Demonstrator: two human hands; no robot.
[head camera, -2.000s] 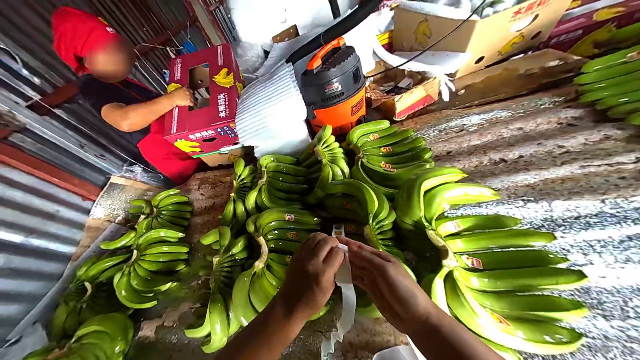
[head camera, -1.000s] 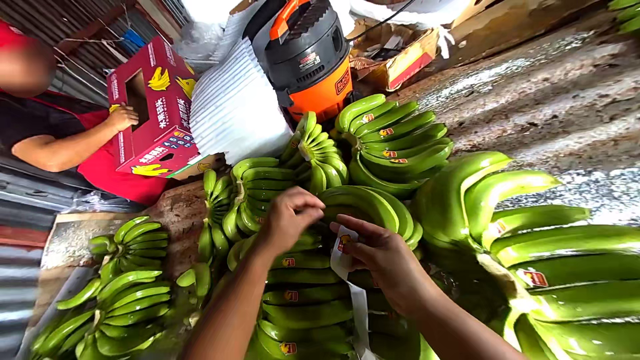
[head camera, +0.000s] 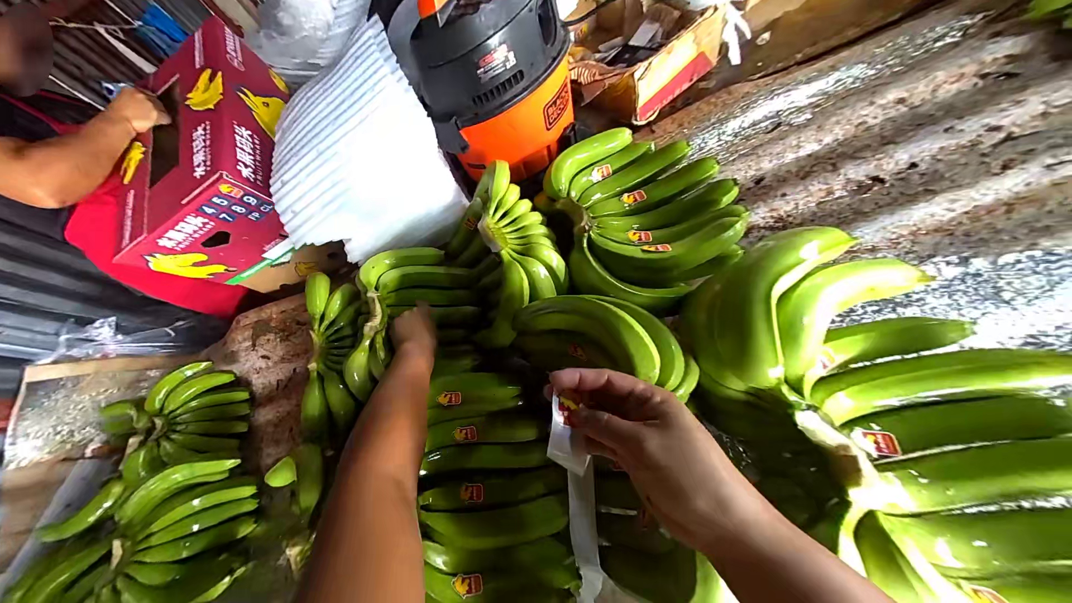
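Observation:
My right hand (head camera: 620, 419) pinches a white strip of stickers (head camera: 584, 511) between thumb and fingers; a red and yellow sticker shows at its upper end. The strip hangs down over green bananas. My left hand (head camera: 414, 328) reaches to a hand of green bananas (head camera: 427, 280) at centre left, its fingertips blurred and partly lost against the fruit; whether it holds a sticker is hidden. Below, between my forearms, lies a banana hand (head camera: 494, 490) with several red stickers. Large green bananas (head camera: 963, 419), one bearing a sticker, lie at right, and stickered bananas (head camera: 653, 213) lie farther back.
An orange and black wet/dry vacuum (head camera: 511, 92) stands behind the bananas, beside white ribbed foam sheeting (head camera: 360, 151). At upper left a person's hand (head camera: 138, 109) touches a red banana carton (head camera: 226, 159). More bananas (head camera: 184, 519) lie lower left. An open cardboard box (head camera: 670, 75) sits at the back.
My hands were close together at the strip two seconds ago. My left hand has moved away, to the bananas at centre left, while my right hand still holds the strip. The view has shifted.

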